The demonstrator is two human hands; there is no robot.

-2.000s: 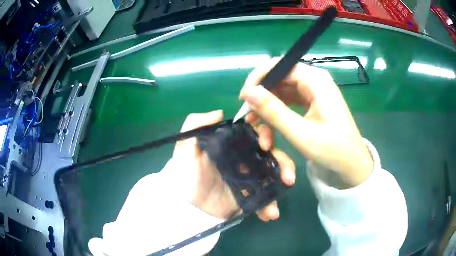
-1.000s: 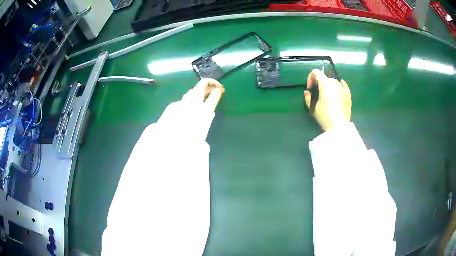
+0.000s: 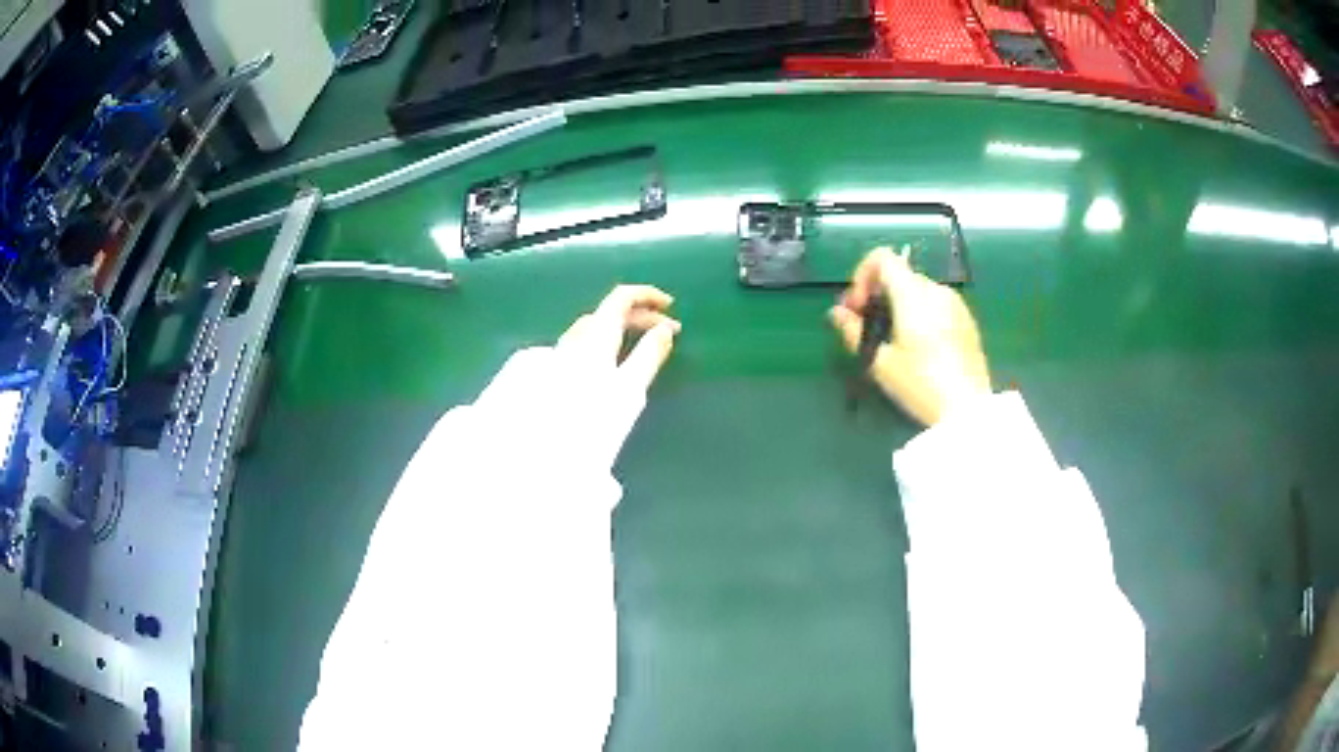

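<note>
One black phone middle frame (image 3: 491, 218) lies flat on the green mat at the upper left, its plate end to the left. A second phone middle frame (image 3: 770, 246) lies to its right, also plate end left. My left hand (image 3: 629, 326) is below and between the two frames, touching neither, fingers curled apart and empty. My right hand (image 3: 913, 335) is at the lower right edge of the second frame and covers part of it. It holds the dark tweezers (image 3: 872, 332), blurred and mostly hidden by the fingers. Whether it touches the frame cannot be told.
A stacked black tray (image 3: 632, 56) and a red tray (image 3: 940, 41) stand beyond the mat's far edge. A metal machine fixture (image 3: 242, 331) is at the left, with pale strips (image 3: 375, 273) beside it. A thin dark tool (image 3: 1304, 566) lies at the far right.
My left hand has let go of the left frame, which now lies further left and flatter. The right frame and my right hand have shifted slightly left and nearer to me.
</note>
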